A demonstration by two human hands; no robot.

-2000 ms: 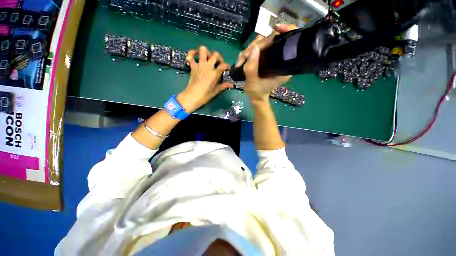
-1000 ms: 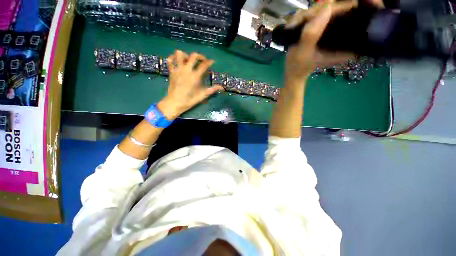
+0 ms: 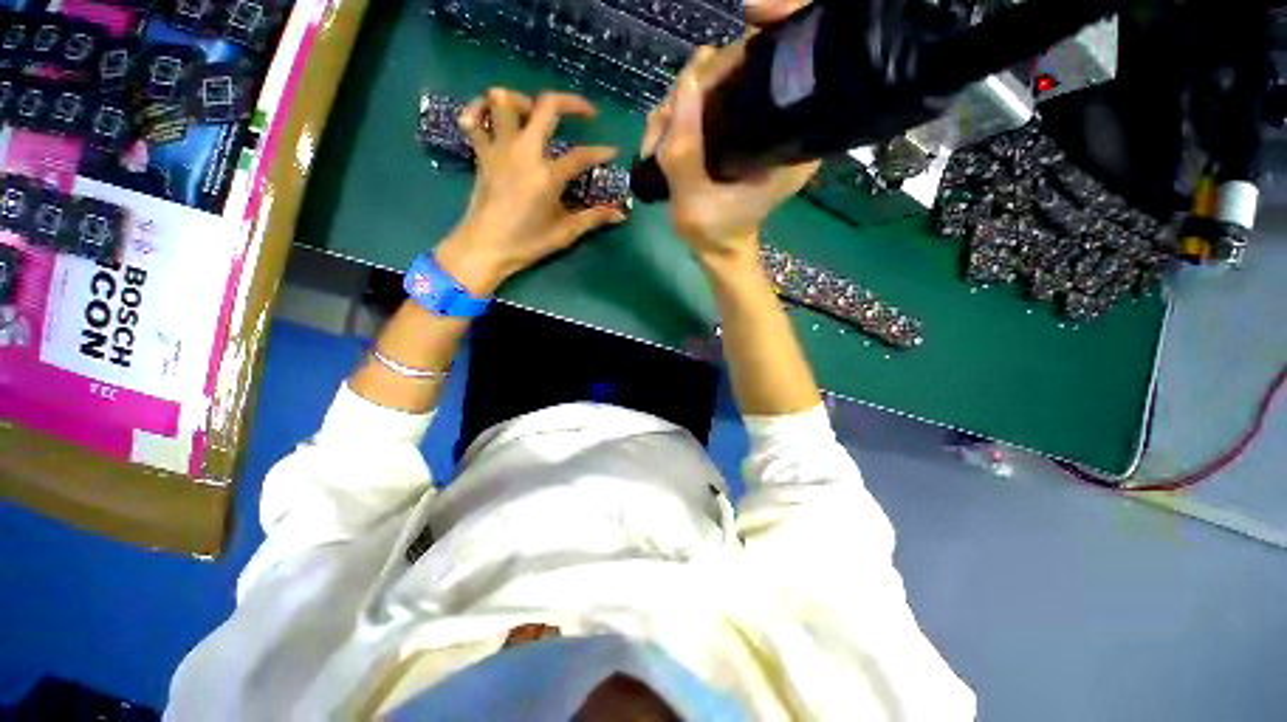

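My right hand (image 3: 727,176) is closed around the thick black electric screwdriver (image 3: 819,92). Its narrow end is at a speckled circuit board module (image 3: 604,185) in the row on the green bench. My left hand (image 3: 520,186) is spread over the row, with thumb and fingers around that module; whether they grip it is unclear. The left part of the row (image 3: 443,121) shows beyond my left fingers. The right part (image 3: 844,299) runs out past my right wrist. The row's middle is partly hidden by my hands.
Piled modules (image 3: 1052,226) lie at the bench's right, beside the silver-white screw feeder (image 3: 974,116). Ribbed blister trays (image 3: 593,40) stand at the far side. A printed carton (image 3: 155,303) with module strips is at the left. A red cable runs past the right bench edge.
Since one second ago, the screwdriver has come back from the feeder to the row, beside my left hand. The view has shifted and tilted, showing more of the carton and the pile.
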